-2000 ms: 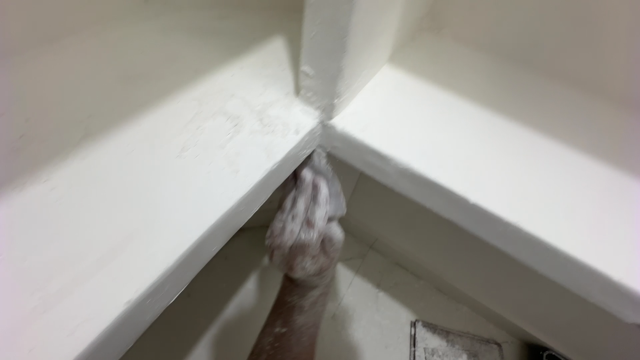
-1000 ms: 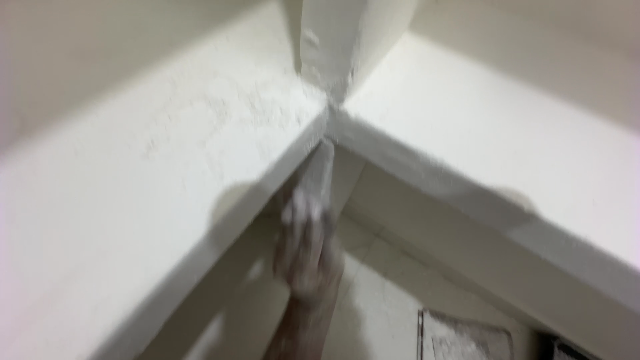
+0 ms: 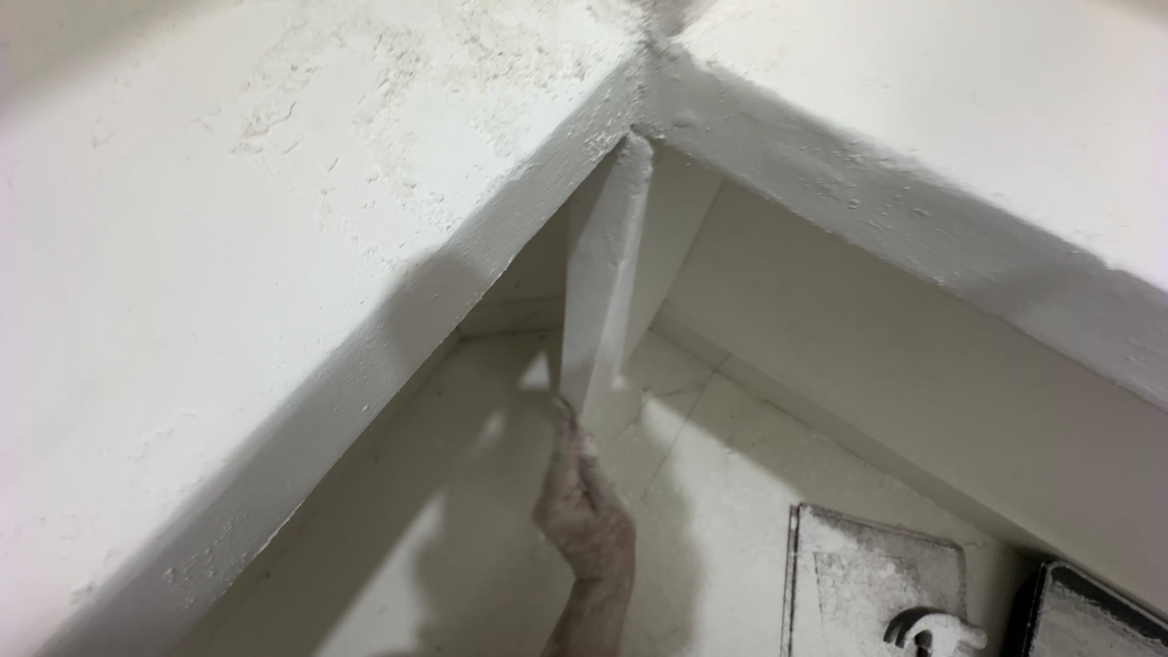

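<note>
My left hand (image 3: 584,511), dusted with white powder and blurred, is in the lower middle with its fingers drawn together and pointing up. It is at the lower visible part of the narrow front edge of a white upright panel (image 3: 607,265). Whether something thin is between the fingers cannot be made out. The panel stands under the corner where a left white shelf (image 3: 228,301) and a right white shelf (image 3: 912,100) meet. Rough, pitted patches mark the left shelf near that corner. My right hand is not in view.
A flat metal plastering trowel (image 3: 876,547) with a whitened handle lies on the light floor (image 3: 730,511) at the lower right. Beside it, a dark-rimmed container (image 3: 1095,611) is cut off by the frame. The shelves' front edges jut out on both sides above my hand.
My left hand has moved down from just under the shelf corner along the upright panel's edge, leaving more of that edge uncovered. The view has shifted closer to the corner.
</note>
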